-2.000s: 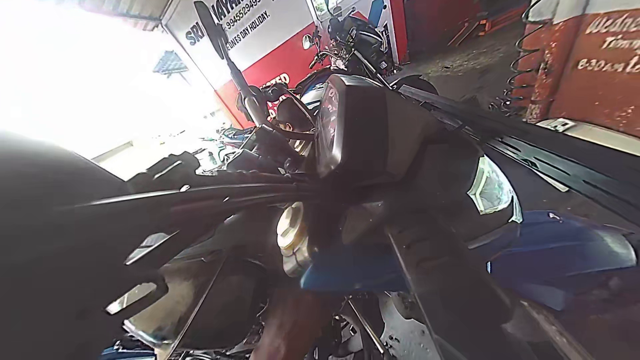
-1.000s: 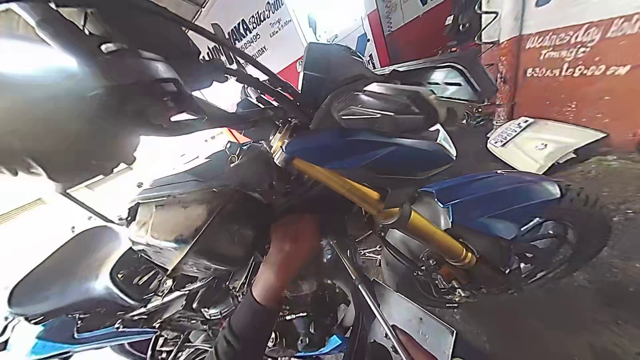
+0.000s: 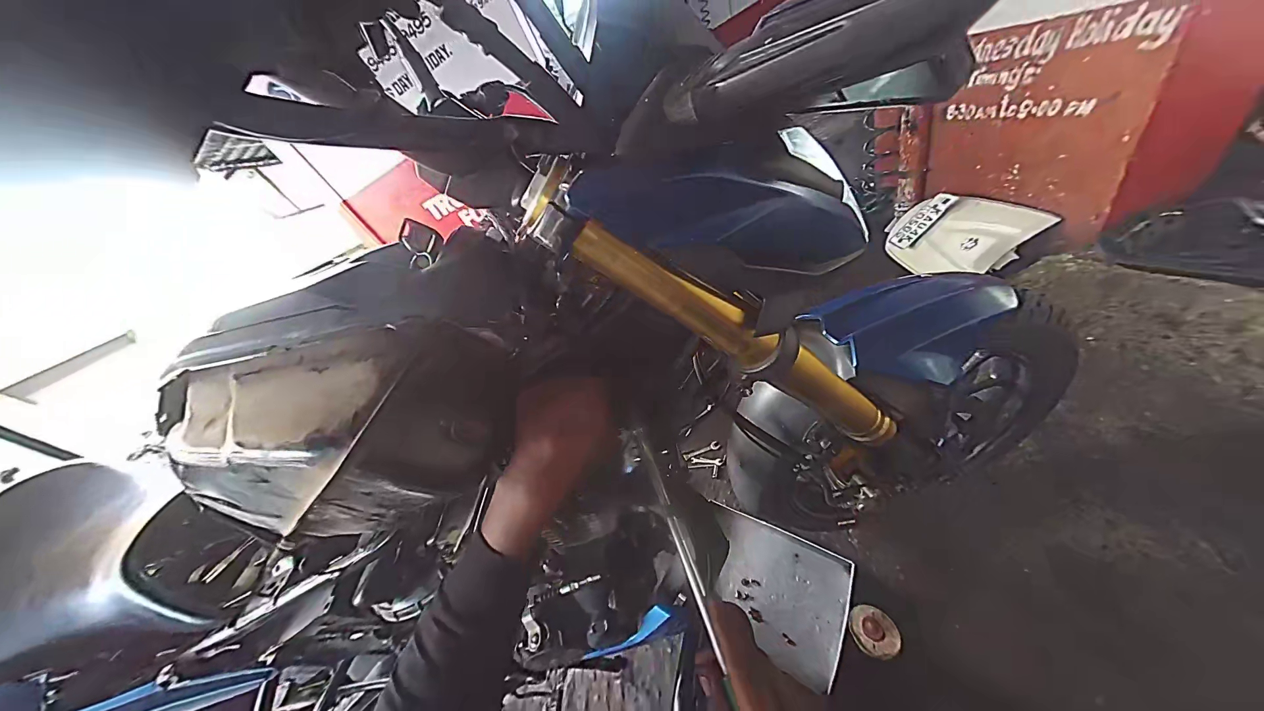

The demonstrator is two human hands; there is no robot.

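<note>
My left hand [image 3: 565, 420], in a dark sleeve, reaches into the shadowed space between the tank area and the front fork of a partly stripped motorcycle; its fingers are hidden. At the lower middle my right hand [image 3: 741, 657] grips the lower end of a long-shafted metal tool [image 3: 681, 538], probably a screwdriver. The shaft slants up to the engine area, where its tip is lost in shadow near my left hand. A gold fork tube [image 3: 671, 291] runs down to the front wheel [image 3: 1032, 375], under a blue mudguard [image 3: 918, 311]. The worn tank [image 3: 296, 395] is at left.
A metal sheet [image 3: 790, 583] with small dark parts lies beside the bike, near a round lid-like object [image 3: 875, 631]. Wrenches [image 3: 704, 456] lie behind the tool. A pale panel with a plate [image 3: 973, 235] rests by the red wall [image 3: 1057, 128]. Dark handlebar parts fill the top.
My right hand and the tool, not visible in the earliest frame, are now in view. My left arm stays reached into the bike. The view has shifted considerably.
</note>
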